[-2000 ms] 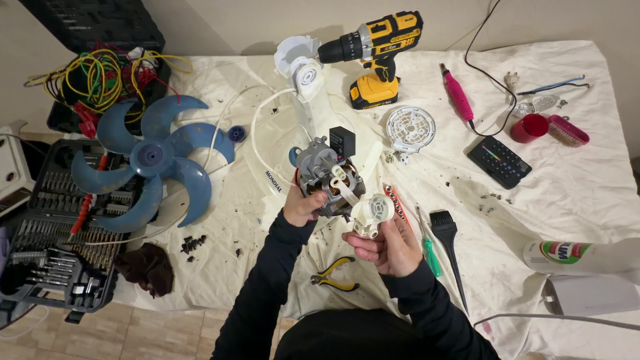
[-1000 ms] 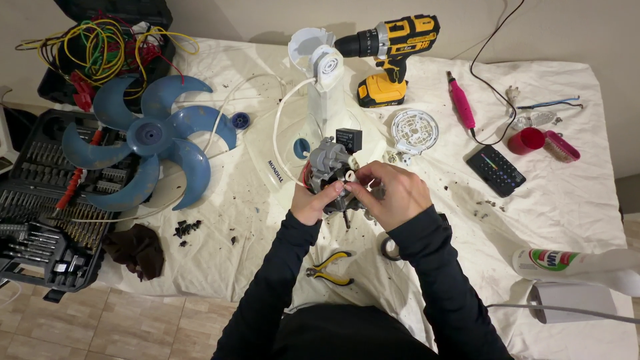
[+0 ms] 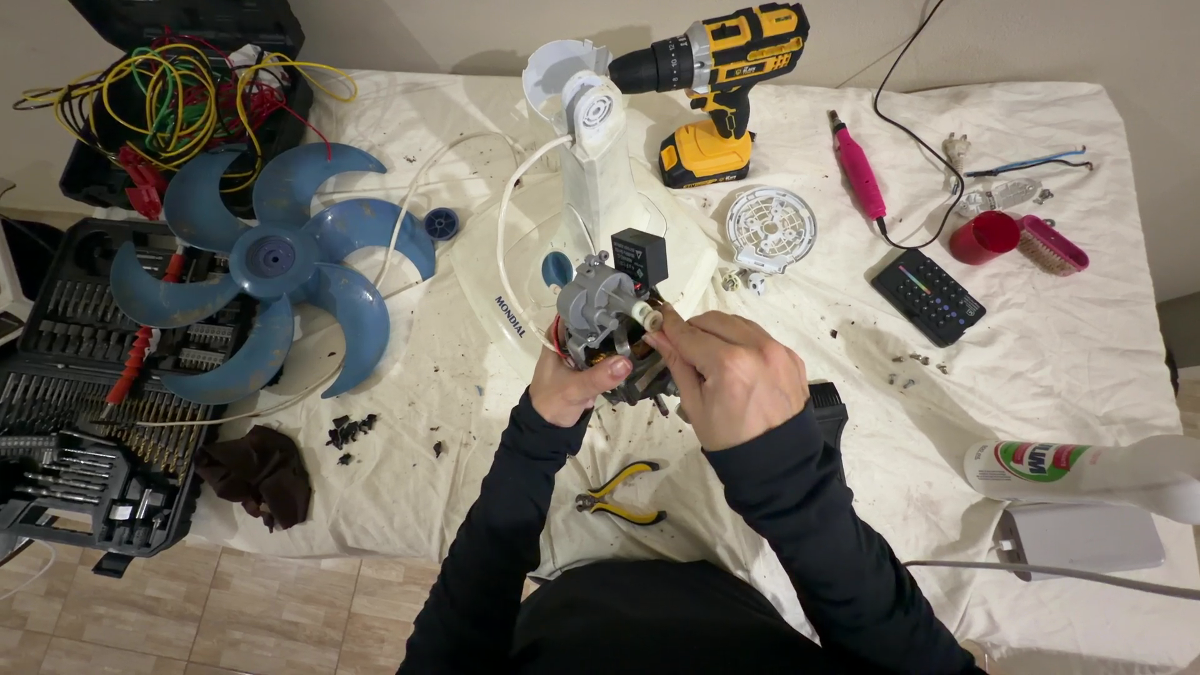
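Note:
My left hand (image 3: 577,380) holds a grey fan motor (image 3: 600,309) from its lower left side, above the white base of a Mondial fan (image 3: 487,267). The fingers of my right hand (image 3: 731,370) pinch a small cream plastic part (image 3: 647,315) at the motor's right side. A black box-shaped component (image 3: 640,256) sits at the top right of the motor. Wires run into its left side, by my left thumb. My right fingers hide part of the motor.
At the left lie a blue fan blade (image 3: 272,262) and a bit case (image 3: 103,375). A yellow cordless drill (image 3: 712,94) stands behind. Yellow-handled pliers (image 3: 621,492) lie near my body. A round white grille-like plastic part (image 3: 771,228), a pink rotary tool (image 3: 858,173) and a spray bottle (image 3: 1078,469) are rightward.
Two seconds ago my right hand held a larger white plastic part apart from the motor. That part is out of my fingers, which are now at the small cream part on the motor.

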